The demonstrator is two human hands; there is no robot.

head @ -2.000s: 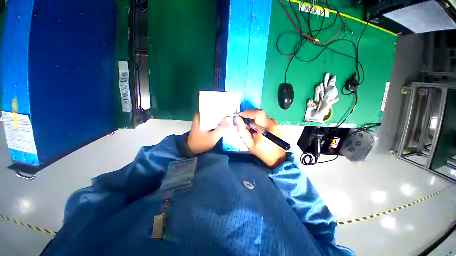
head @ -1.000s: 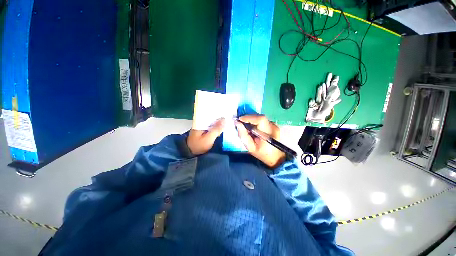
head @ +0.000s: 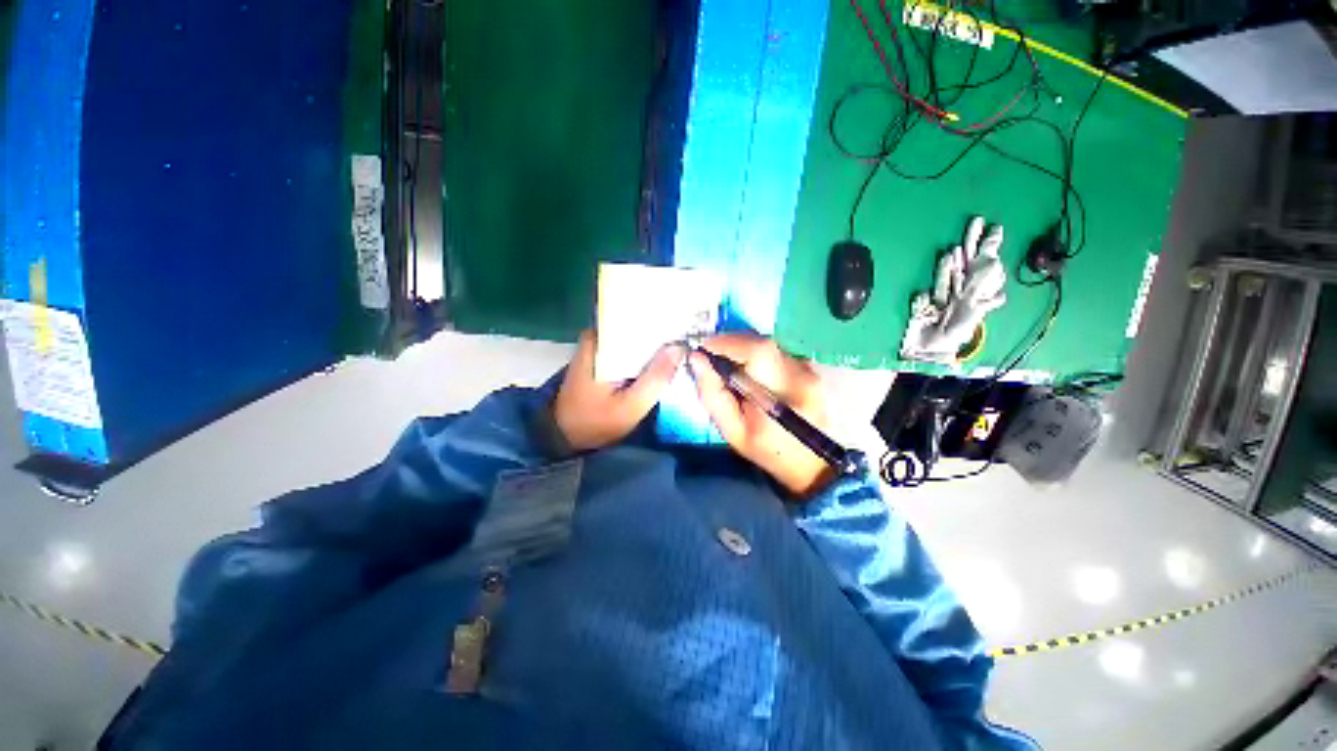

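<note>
A white record card (head: 639,311) lies against the end of a bright-blue module (head: 745,176) in front of me. My left hand (head: 604,408) holds the card at its lower edge, thumb on its face. My right hand (head: 765,411) grips a black pen (head: 777,407), its tip on the right part of the card. Marks show near the tip but are too small to read. A second blue module (head: 220,220) stands at the left, with a printed card (head: 52,367) and a yellow strip on its end.
On the green bench mat (head: 1100,191) lie a black mouse (head: 849,279), whitish work gloves (head: 960,294) and tangled red and black leads (head: 938,125). A black tool tray (head: 953,426) hangs at the bench end. A metal-framed rack (head: 1217,367) stands at the right.
The view shifts slightly, so the bench things sit a little further right. Both hands keep hold of the card and pen; the card tilts slightly and marks near the pen tip now show.
</note>
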